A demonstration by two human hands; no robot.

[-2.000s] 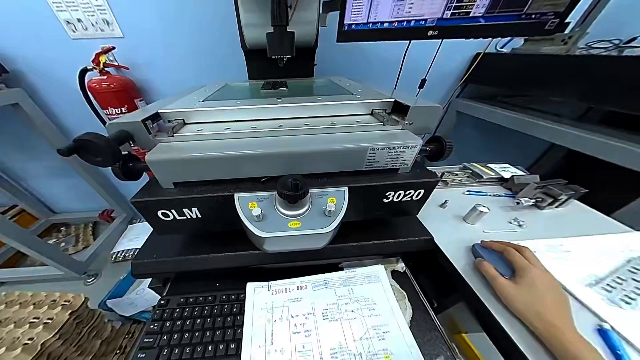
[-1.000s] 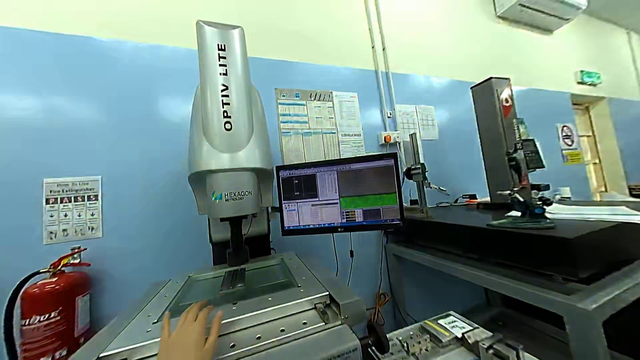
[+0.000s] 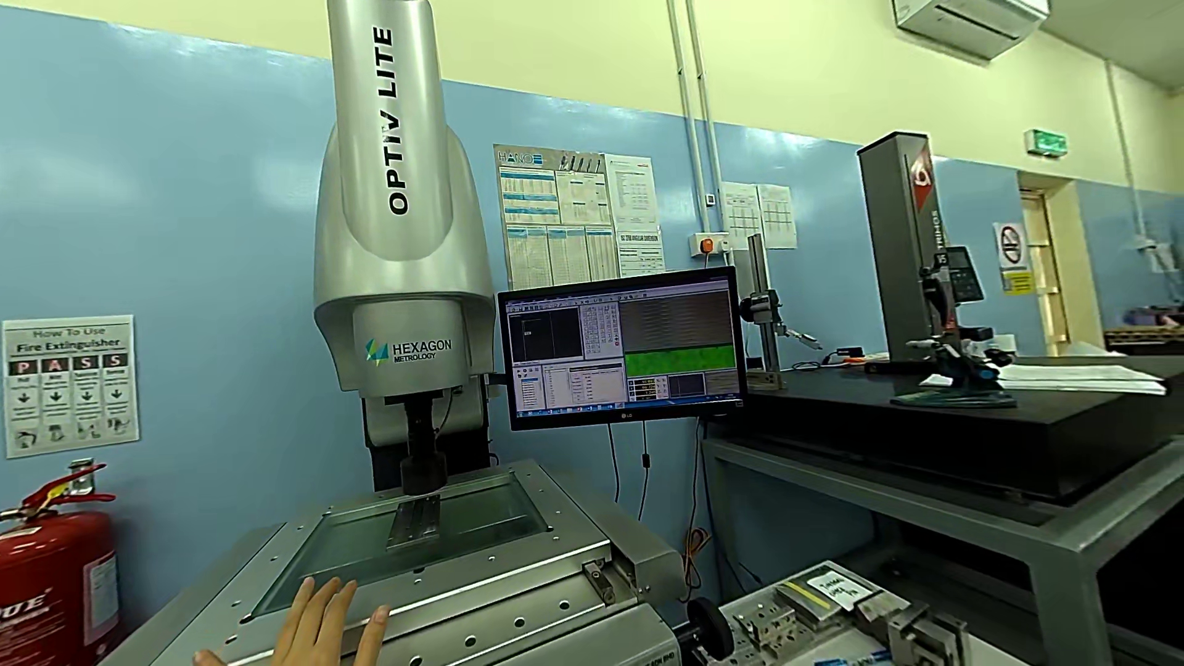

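My right hand point(image 3: 319, 629) is at the bottom left of the head view, with its fingers spread at the front edge of the measuring machine's stage point(image 3: 439, 606) and nothing visible in it. Whether the fingertips press on the frame cannot be told. Beyond them, a flat metal part point(image 3: 414, 523) lies on the stage's glass plate point(image 3: 324, 555), below the dark lens point(image 3: 424, 472) of the grey Hexagon Optiv Lite head point(image 3: 398, 250). To the right stands a lit LG monitor point(image 3: 622, 347). My left hand is out of view.
A red fire extinguisher point(image 3: 55, 583) stands at the left. Right of the stage are a black knob point(image 3: 710, 631), metal fixtures point(image 3: 777, 629) and a small vise point(image 3: 925, 638). Behind them, a height gauge point(image 3: 902, 250) stands on a black surface plate point(image 3: 925, 435) over a grey steel frame.
My right hand has left the computer mouse and is now at the stage's front. The view has swung up from the desk to the machine head and wall.
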